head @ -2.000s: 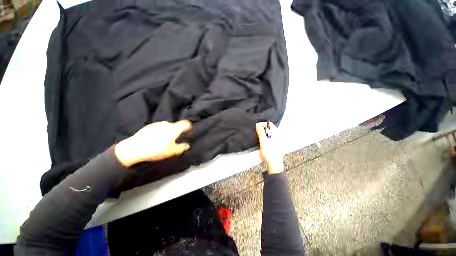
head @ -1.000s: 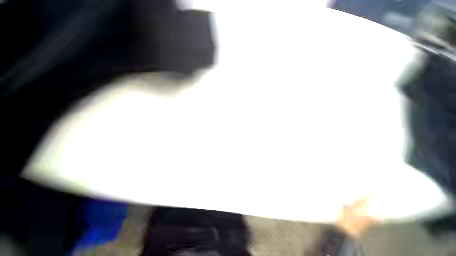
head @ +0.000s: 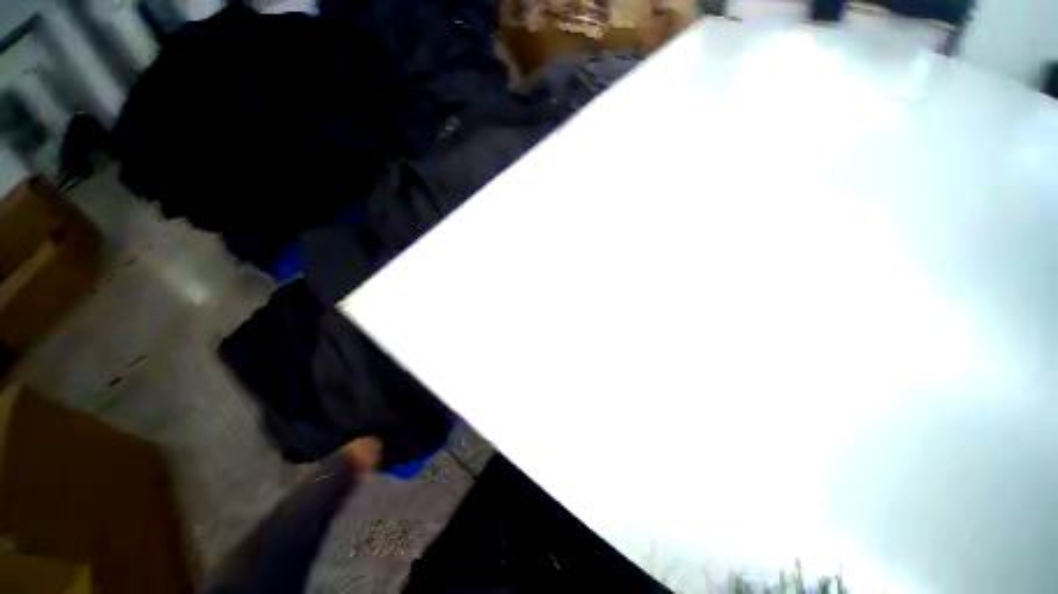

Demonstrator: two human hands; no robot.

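Observation:
My left hand point(head: 364, 454) shows small and blurred at the lower left, beyond the table's near left edge, at the end of a dark sleeve. Its fingers cannot be made out. A dark garment point(head: 337, 377) hangs or lies low beside the table corner, just above the hand; whether they touch cannot be told. A large heap of dark garments point(head: 267, 116) lies at the upper left. My right hand is not in view.
The white table point(head: 719, 290) fills the right side, its corner pointing left. Cardboard boxes point(head: 87, 499) stand on the grey floor point(head: 174, 290) at the left. A brown carton point(head: 592, 29) is at the top. Blue material shows under the garments.
The view has swung left to the table corner and garment heap. The jacket that was under both hands is no longer seen on the table. The right hand has left the picture.

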